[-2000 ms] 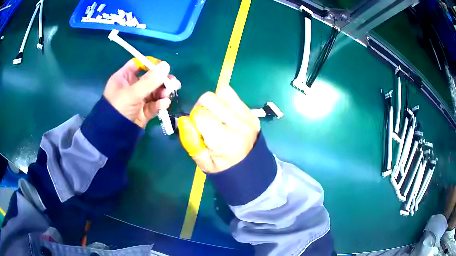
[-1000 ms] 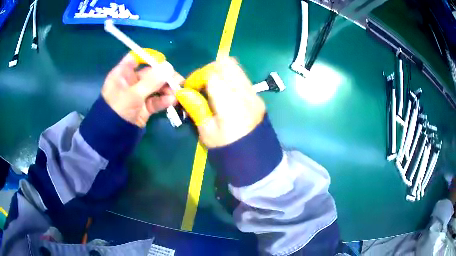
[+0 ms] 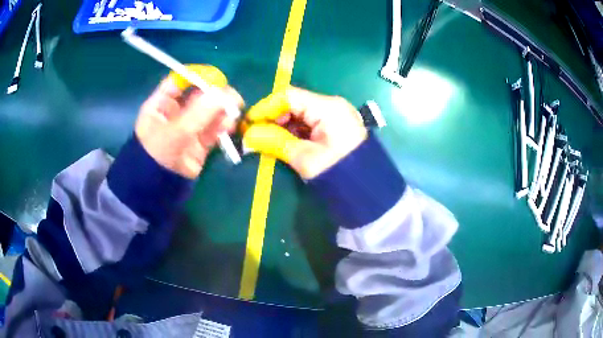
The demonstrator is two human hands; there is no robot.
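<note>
My left hand (image 3: 188,122), with a yellow-orange finger cot, is closed on a wire harness (image 3: 153,51). Its white strip runs to the upper left, and a small white connector (image 3: 229,148) shows below the fingers. My right hand (image 3: 304,129) has its yellow-covered thumb and finger pinched close beside the left fingertips, over thin dark wires that are mostly hidden. A dark-and-white connector (image 3: 373,114) shows just past the back of my right hand; whether it joins the held harness is hidden.
A blue tray (image 3: 218,25) with small white housings is at the upper left. A small harness bunch (image 3: 26,46) lies far left. Another harness (image 3: 395,46) lies upper right of centre, and a harness pile (image 3: 545,158) at the right. A yellow line (image 3: 254,244) crosses the green bench.
My right hand has turned and its fingertips pinch beside the left ones. The white connector below the fingers now points down and right. The bench items have shifted slightly in view.
</note>
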